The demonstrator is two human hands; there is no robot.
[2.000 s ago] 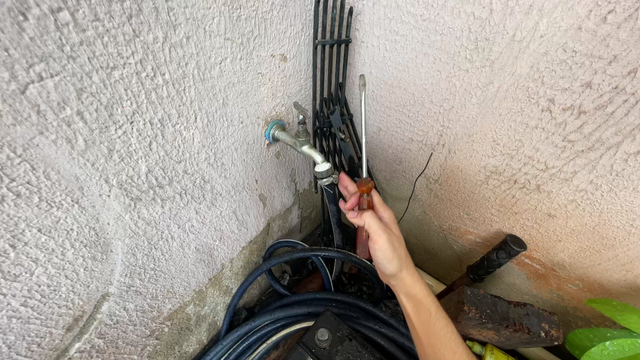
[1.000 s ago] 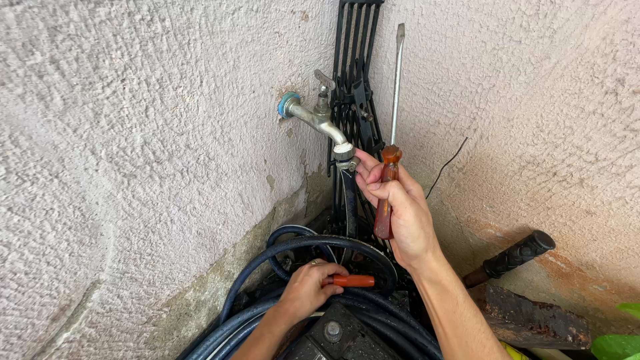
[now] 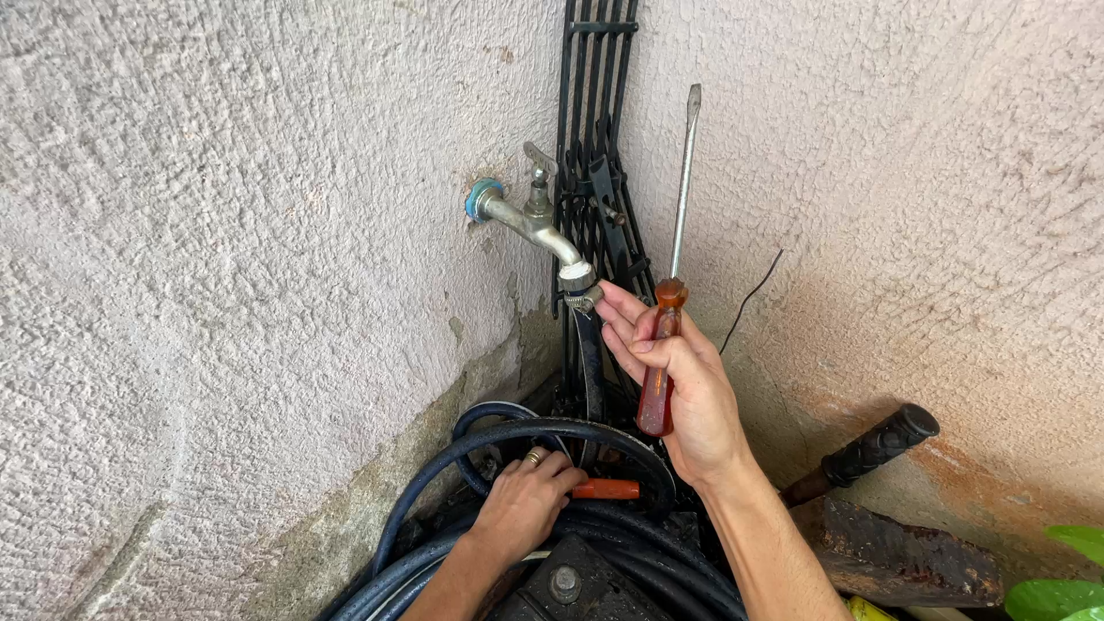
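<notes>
My right hand [image 3: 690,379] grips a flathead screwdriver [image 3: 662,362] by its red-amber handle, blade pointing up. Its fingertips reach the metal hose clamp [image 3: 585,299], just below the white thread tape at the spout of the metal faucet [image 3: 528,222]. From the clamp a dark hose [image 3: 592,371] runs down to the coiled hose [image 3: 431,552]. Low in the coil, my left hand [image 3: 528,498], with a ring on one finger, is at an orange handle [image 3: 606,489]; its fingertips are partly hidden, and whether they grip it is unclear.
Black metal grilles [image 3: 595,95] lean in the corner between two rough walls. A black-gripped handle [image 3: 880,446] and a weathered wooden block [image 3: 901,552] lie at lower right, near green leaves [image 3: 1052,599]. A thin wire [image 3: 750,297] sticks up by the right wall. A black bolted part [image 3: 565,585] sits in front.
My left hand, out of view in the oldest frame, came in at the coil by the orange handle and now sits a little further in. My right hand stays by the clamp with the screwdriver.
</notes>
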